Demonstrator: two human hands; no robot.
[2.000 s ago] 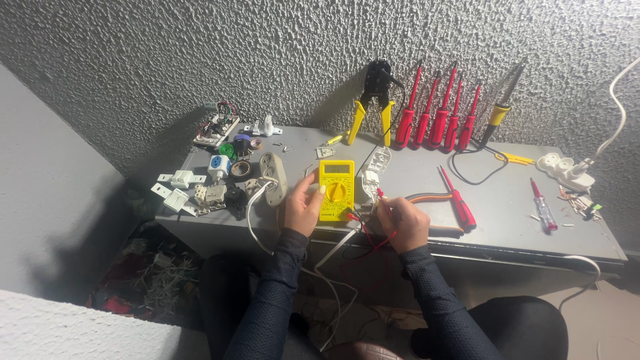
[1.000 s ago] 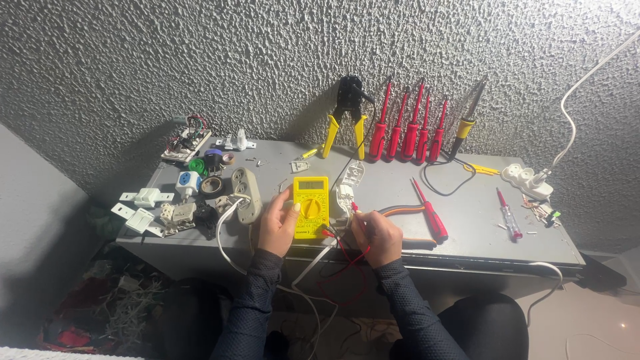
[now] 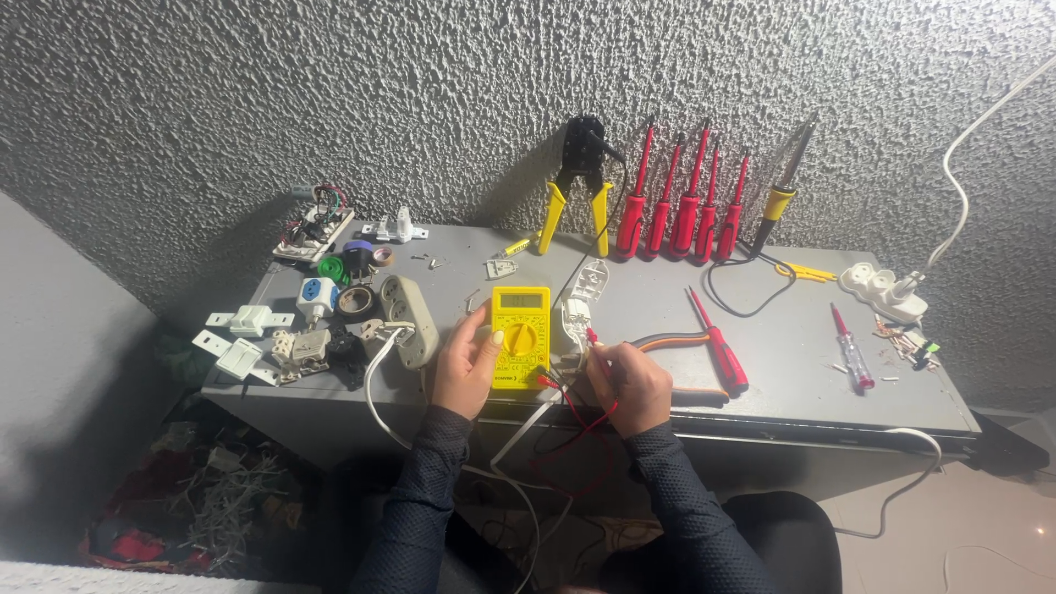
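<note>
My left hand (image 3: 468, 363) grips the left side of a yellow digital multimeter (image 3: 520, 338), its thumb on the front near the dial. Red and black leads plug in at the meter's lower right. In my right hand (image 3: 631, 386) is a red test probe (image 3: 593, 340), its tip at an opened white socket housing (image 3: 576, 322) just right of the meter. A white cable (image 3: 525, 431) runs from the housing over the table's front edge. Beside my right hand lie pliers with grey and orange handles (image 3: 672, 339), partly hidden. The black lead's far end is hard to make out.
A red screwdriver (image 3: 724, 353) lies right of the pliers. Yellow-handled crimping pliers (image 3: 586, 177), several upright screwdrivers (image 3: 685, 219) and a soldering iron (image 3: 775, 202) lean on the textured wall. Sockets, tape rolls and a beige power strip (image 3: 409, 322) crowd the left; a white power strip (image 3: 883, 290) sits far right.
Both hands stay at the multimeter and the opened housing, with the meter and probe still held. The view has shifted somewhat.
</note>
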